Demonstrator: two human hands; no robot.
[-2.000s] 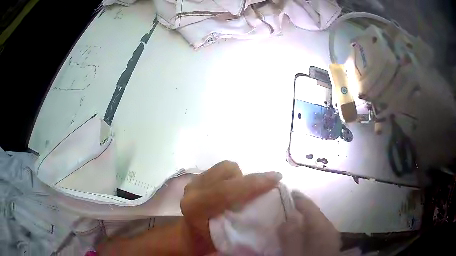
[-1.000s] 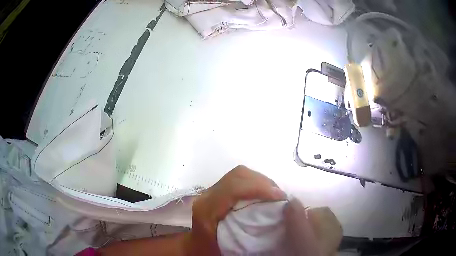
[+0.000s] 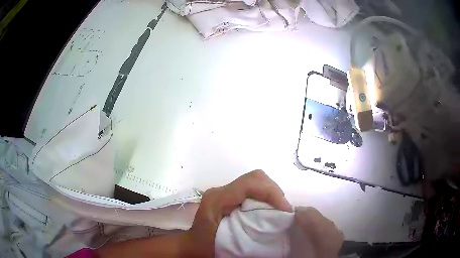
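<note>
The white trousers point(image 3: 75, 148) lie along the table's near left edge, with thin dark stitch lines and a narrow folded band along the edge. My left hand point(image 3: 234, 201) is at the bottom centre, its fingers closed on a bunched part of the white cloth point(image 3: 254, 229). My right hand point(image 3: 318, 229) is just right of it, blurred, its fingers on the same cloth at a dark seam line. Both hands are at the table's front edge, left of and nearer than the needle area. Part of the cloth is hidden by the hands.
The needle plate point(image 3: 328, 121) with its blue area is at the right. The machine lamp point(image 3: 360, 98) glares beside it. Dark looped snips point(image 3: 408, 161) lie further right. A pile of white garments point(image 3: 242, 15) is at the back. A grey tape strip point(image 3: 132, 60) crosses the table's left part.
The view has shifted slightly, so the machine appears further right than two seconds ago. My left hand has curled over the cloth, and the bunched cloth has turned, showing its dark seam across the top.
</note>
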